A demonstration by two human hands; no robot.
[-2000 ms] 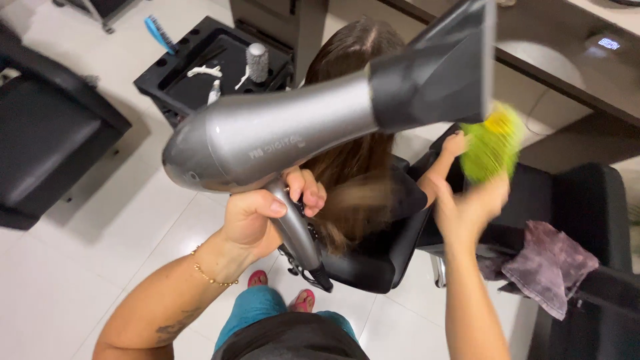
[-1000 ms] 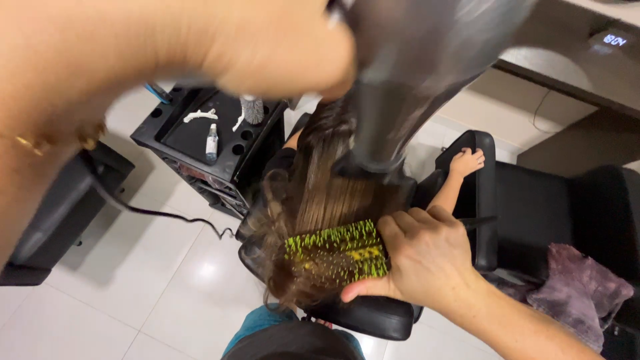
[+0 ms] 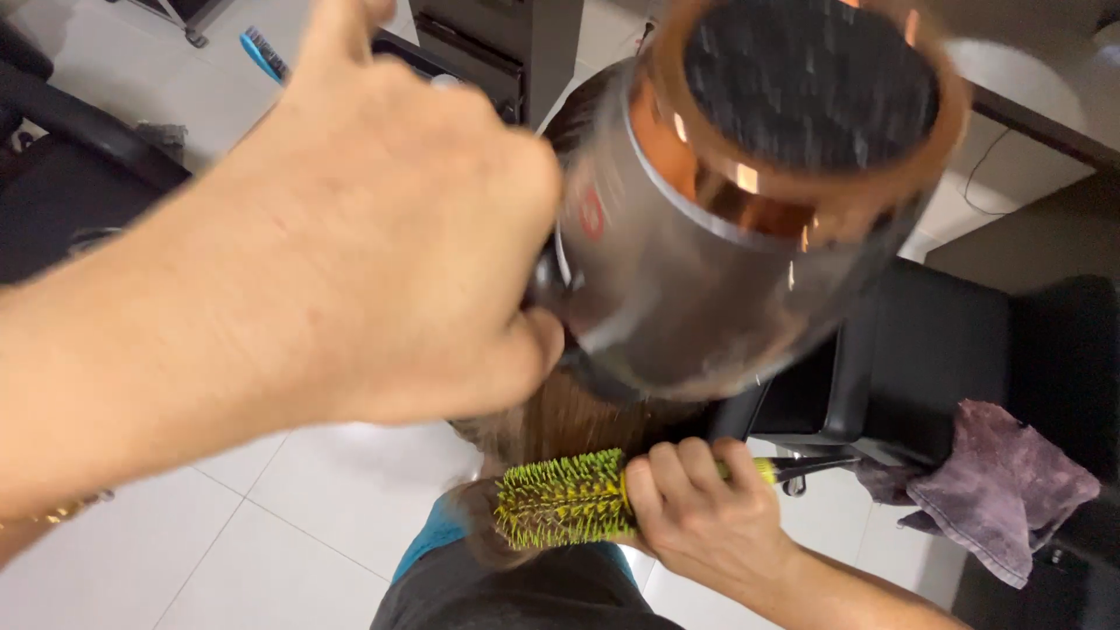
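Large and near the camera, a grey hair dryer [image 3: 717, 289] with a copper-coloured rear ring is tilted over the seated person's head. My left hand [image 3: 420, 236] is closed round its handle, which is mostly hidden behind the hand. Lower down, my right hand [image 3: 704, 507] grips a round hairbrush [image 3: 564, 500] with green and yellow bristles and a black tail. Strands of long brown hair [image 3: 560, 424] run down to the brush and lie around its bristles, close to my dark top. The dryer's body hides its nozzle and most of the person.
A purple-grey towel [image 3: 1006, 490] hangs over the black chair [image 3: 927, 350] on the right. Behind my left hand, a blue brush [image 3: 262, 54] lies at the edge of a dark trolley. Another black chair [image 3: 70, 184] stands at the left, and a counter runs along the upper right.
Since a second ago, the brush in my right hand has moved down the hair, toward my body. The dryer has swung round, now showing its rear ring. Two seconds ago the brush was off to the right.
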